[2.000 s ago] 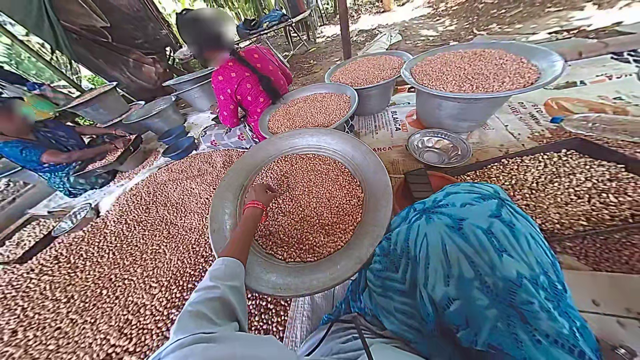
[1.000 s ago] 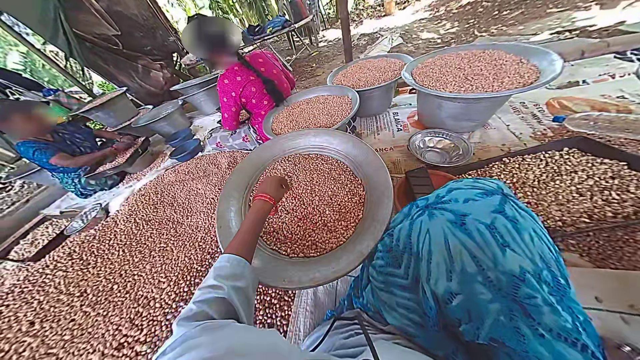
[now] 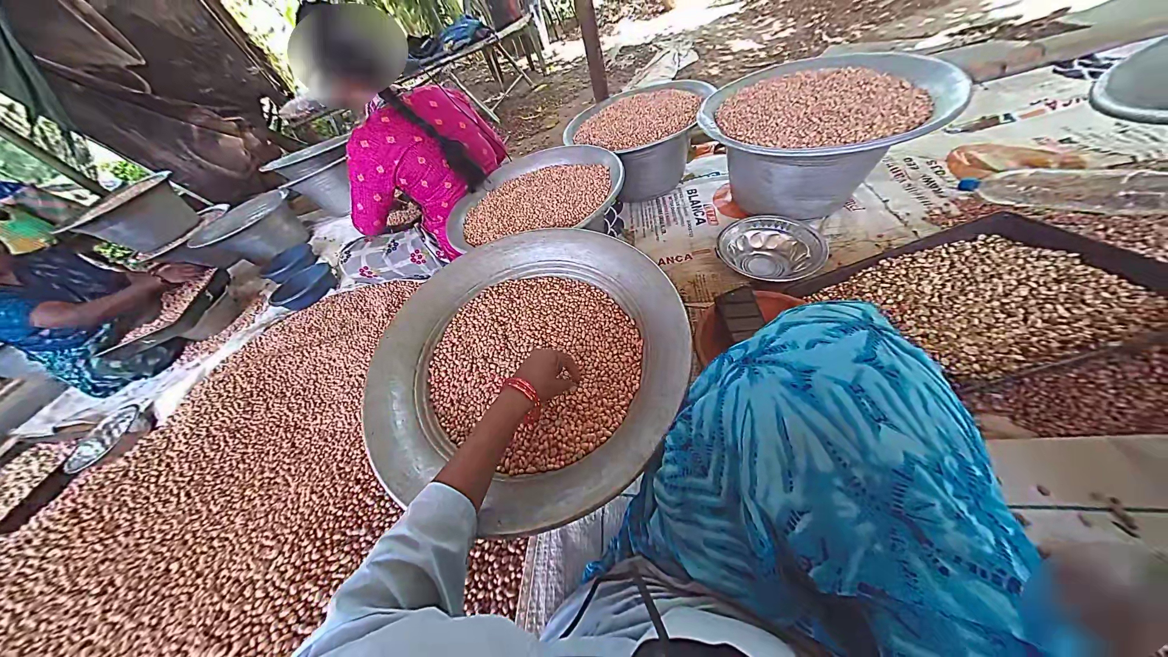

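Note:
My left hand [image 3: 547, 374], with red bangles at the wrist, is over the reddish-brown nuts or seeds [image 3: 497, 319] in a wide-rimmed metal basin [image 3: 392, 411]. Its fingers are curled down at the surface of the nuts; whether any are pinched between them cannot be told. The basin stands tilted beside my knee, which is covered by blue patterned cloth [image 3: 821, 438]. A large heap of similar nuts [image 3: 228, 474] spreads to the left of the basin and under its near side. My right hand does not show.
Full metal basins [image 3: 803, 182] stand ahead on printed sacking. A small metal bowl [image 3: 773, 248] and an orange container [image 3: 776, 306] lie near my knee. Right of them is a dark tray [image 3: 1086, 237] of paler nuts. A person in pink [image 3: 429, 151] sits ahead; another person [image 3: 64, 310] works at left.
My left hand has moved to the right across the nuts in the basin. The person at left has shifted arms and posture. Another metal basin's edge now shows at far right.

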